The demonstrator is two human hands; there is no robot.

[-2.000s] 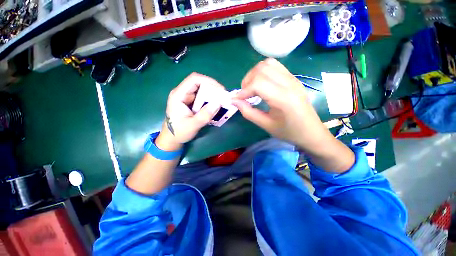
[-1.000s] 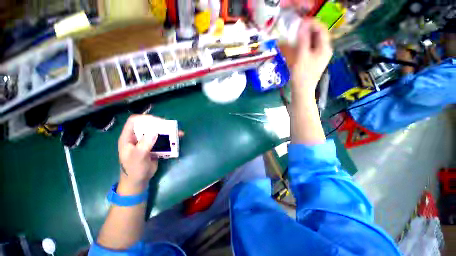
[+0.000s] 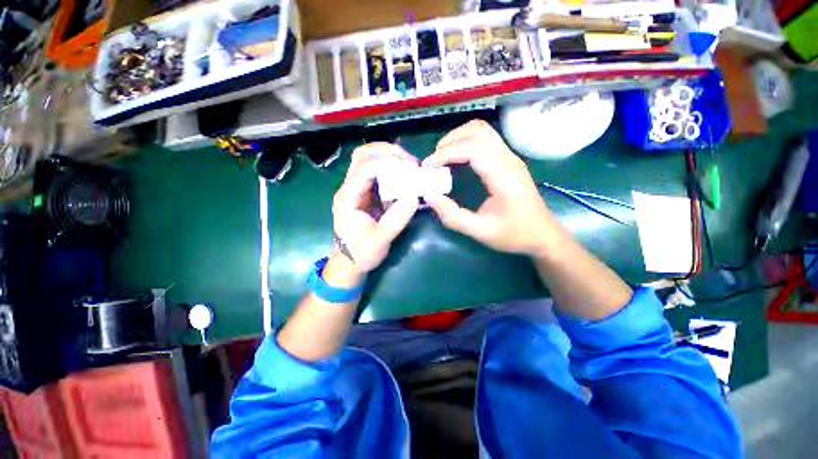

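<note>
A small white device (image 3: 400, 179) is held in front of me above the green mat. My left hand (image 3: 366, 211) grips it from the left side, with a blue band on the wrist. My right hand (image 3: 495, 195) is at its right side, fingertips pinched on a small white piece (image 3: 437, 182) that touches or overlaps the device. The device's screen does not show, and bright glare hides its edges. Whether the white piece is part of the device I cannot tell.
The parts organizer tray (image 3: 414, 100) with its red edge runs along the back, with a metal-parts bin (image 3: 148, 64) left of it. Behind my right hand are a white round lid (image 3: 558, 124) and blue ring bin (image 3: 677, 112). Tweezers (image 3: 587, 203) and white paper (image 3: 665, 231) lie right.
My right hand has come down from the back of the bench and joined my left hand at the device. The device is turned so its dark screen no longer shows. The view has shifted.
</note>
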